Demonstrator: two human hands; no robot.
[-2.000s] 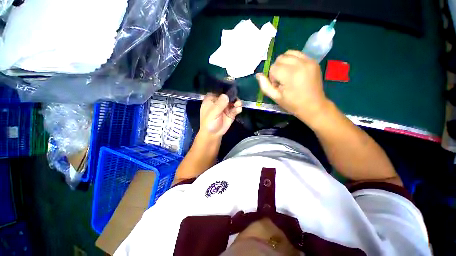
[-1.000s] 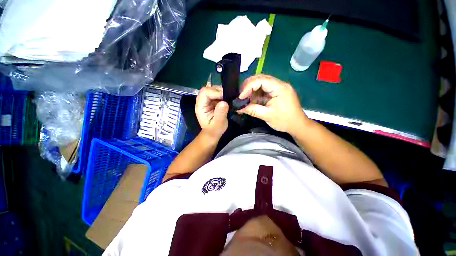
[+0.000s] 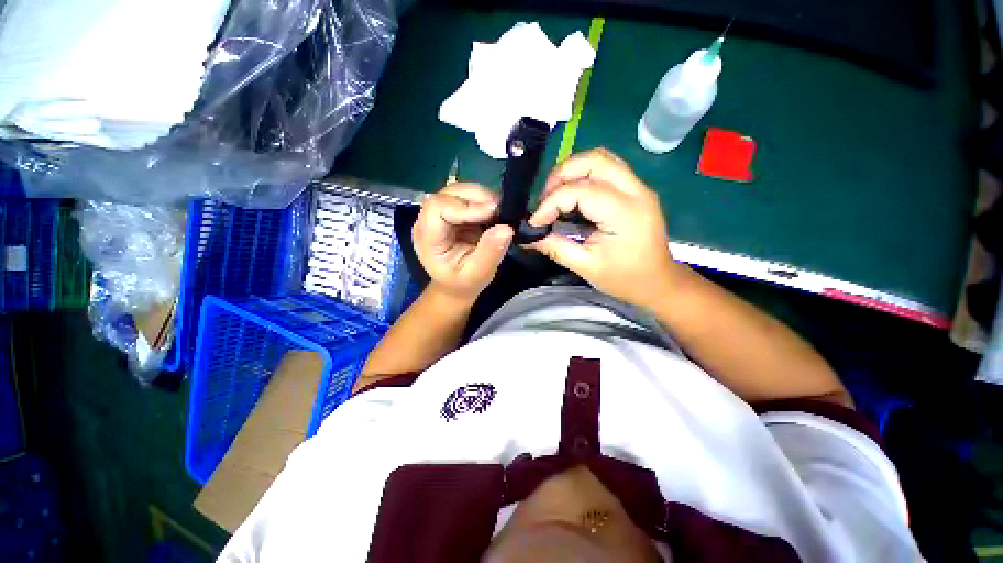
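Observation:
My left hand (image 3: pixel 462 240) grips the lower end of a black housing (image 3: pixel 522 170), which stands up between my hands in front of the bench edge. A small round pale mark shows near its top. My right hand (image 3: pixel 603 225) pinches at the housing's lower right side, where a small dark piece (image 3: pixel 532 232) shows at the fingertips. Whether that piece is separate from the housing cannot be told. A needle-tip squeeze bottle (image 3: pixel 680 105) stands on the green bench, and a red square (image 3: pixel 726 155) lies beside it.
A crumpled white cloth (image 3: pixel 515 83) lies behind the housing, beside the yellow-green line (image 3: pixel 584 88). A clear bag (image 3: pixel 297 110) with white foam sheet (image 3: pixel 105 66) is at left. Blue crates (image 3: pixel 258 368) sit below the bench. A black mat (image 3: pixel 814 28) lies at the back.
My right hand has let go of the bottle and come to the housing beside my left hand. The housing was raised upright; over the last second it shifted slightly right and tilts more.

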